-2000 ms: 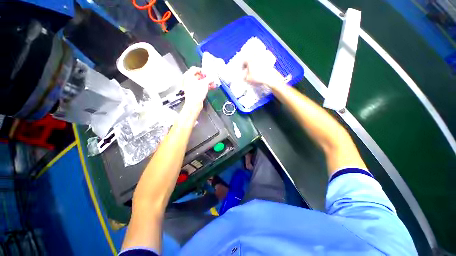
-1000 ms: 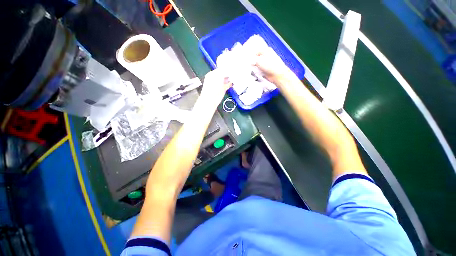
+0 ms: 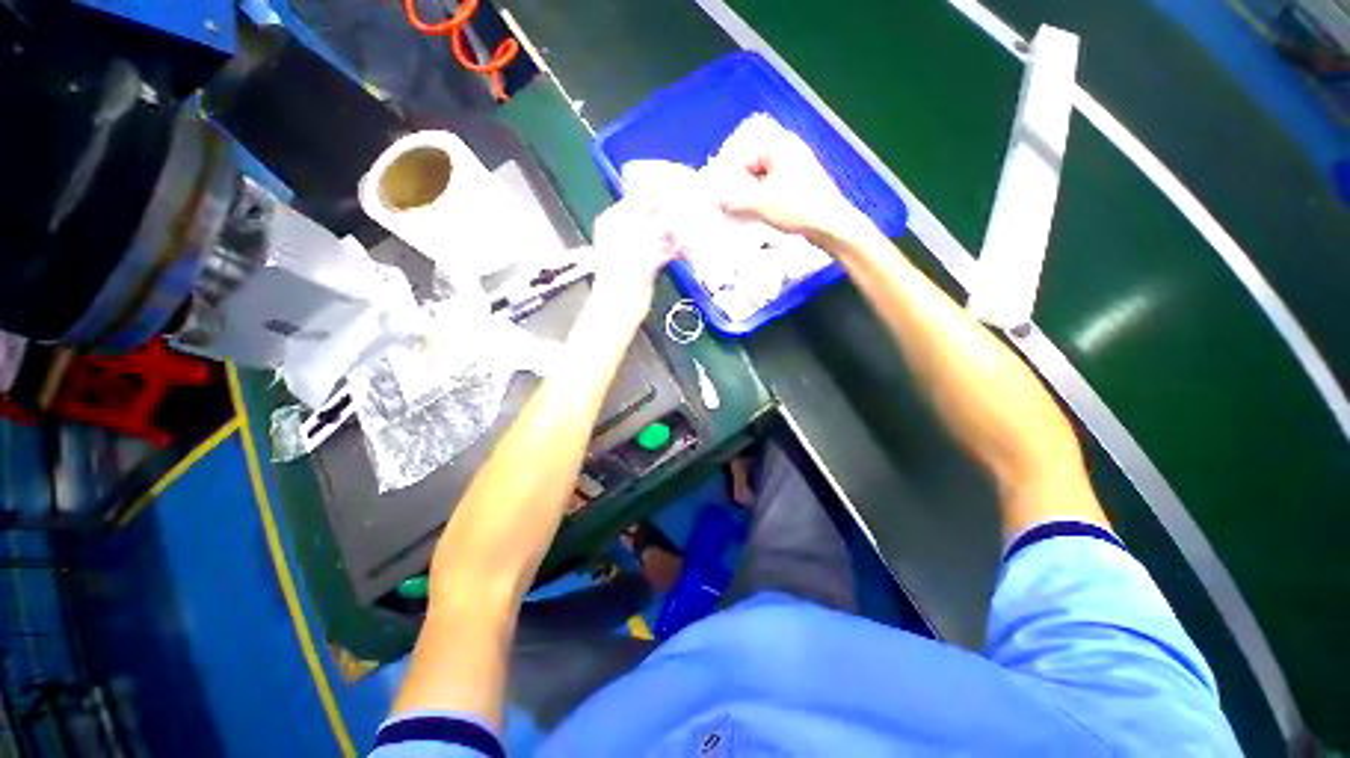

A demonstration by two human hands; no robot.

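Note:
The blue basket (image 3: 856, 175) holds a heap of overexposed white housing shells (image 3: 755, 282). My left hand (image 3: 634, 240) is at the basket's left rim, washed out by glare, with its fingers on a white piece (image 3: 662, 184) that overlaps the rim. My right hand (image 3: 785, 200) is over the middle of the basket, its fingers curled among the white shells. Glare hides whether it grips one. The outlines of the single shells do not show.
Left of the basket are a white roll (image 3: 444, 200), crinkled clear film (image 3: 422, 422) over the dark machine base (image 3: 370, 511), and the large dark welder head (image 3: 111, 193). A green button (image 3: 653, 435) and a small ring (image 3: 683, 322) lie nearer. A white bar (image 3: 1026, 185) lies on the green belt.
My left hand has moved right to the basket rim since the first frame, and a white piece still shows by its fingers. My right hand stays over the basket, with its fingers shifted slightly.

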